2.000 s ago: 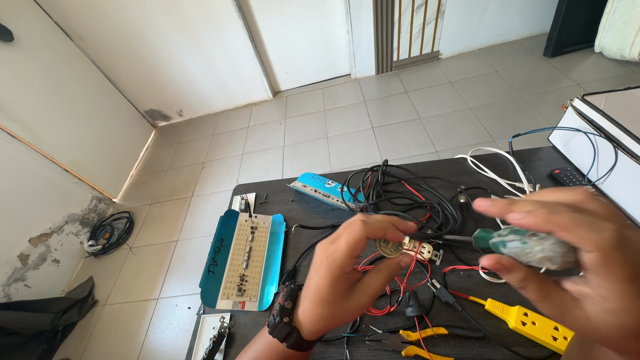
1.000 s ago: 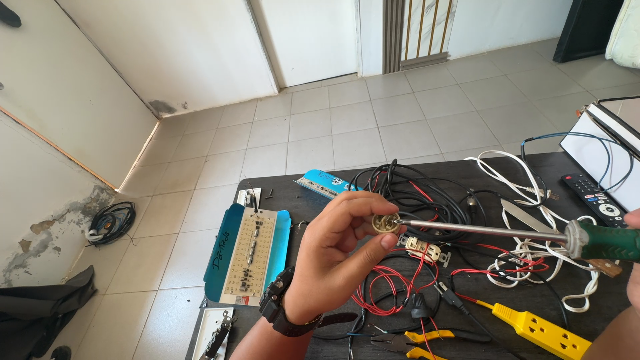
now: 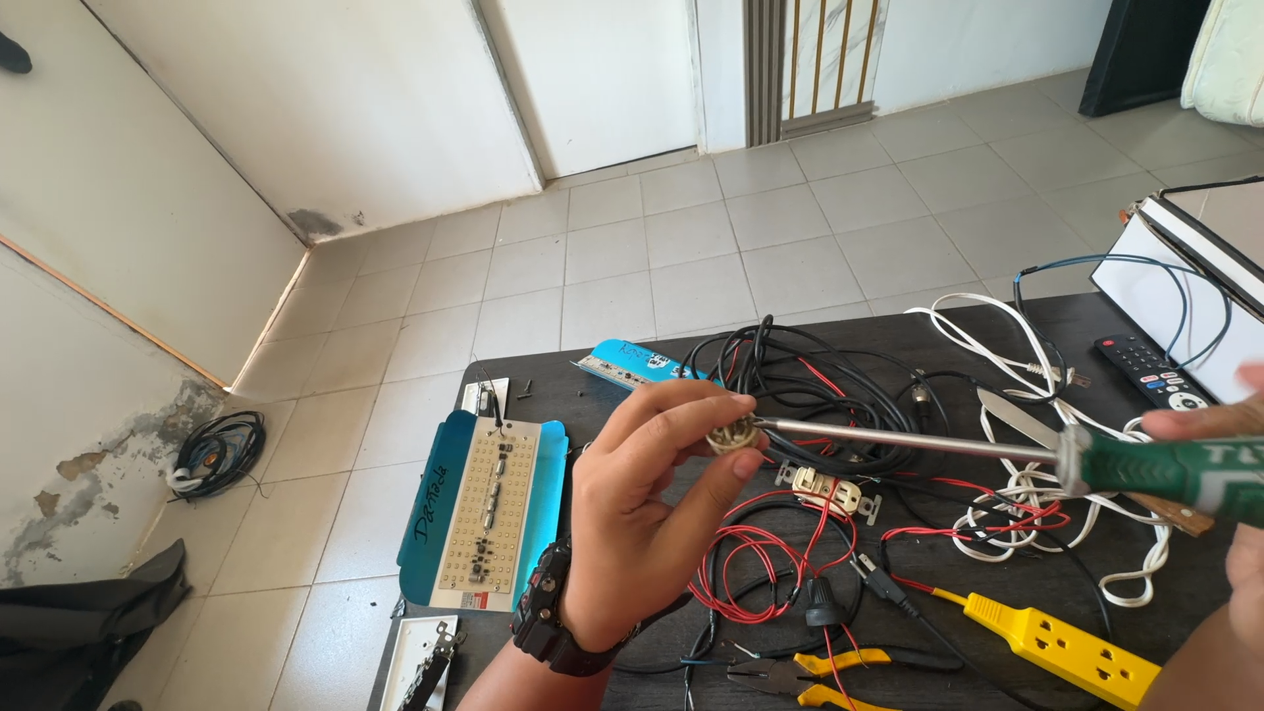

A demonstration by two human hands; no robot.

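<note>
My left hand [image 3: 657, 484], with a black wristwatch [image 3: 563, 612] at its wrist, pinches a small round cream-coloured fitting with metal parts [image 3: 733, 434]. The tip of a long-shafted screwdriver [image 3: 908, 441] with a green handle meets the fitting's right side. My right hand [image 3: 1239, 405] is at the right edge, partly cut off and blurred, its fingers spread around the handle; how firmly it touches the handle cannot be told. Below the shaft lies a cream duplex outlet [image 3: 828, 491] with red wires [image 3: 746, 563].
Yellow-handled pliers [image 3: 780, 675] and a yellow power strip [image 3: 1071, 652] lie nearest. Behind are coiled black cables [image 3: 790, 395], white cord [image 3: 1017, 484], a knife [image 3: 1022, 420] and a remote control [image 3: 1150, 370]. An LED board on a blue panel [image 3: 551, 494] sits at the left.
Two seconds ago both hands were closer together, with the right hand over the screwdriver handle near the outlet. The right hand has moved right, and the long shaft now shows.
</note>
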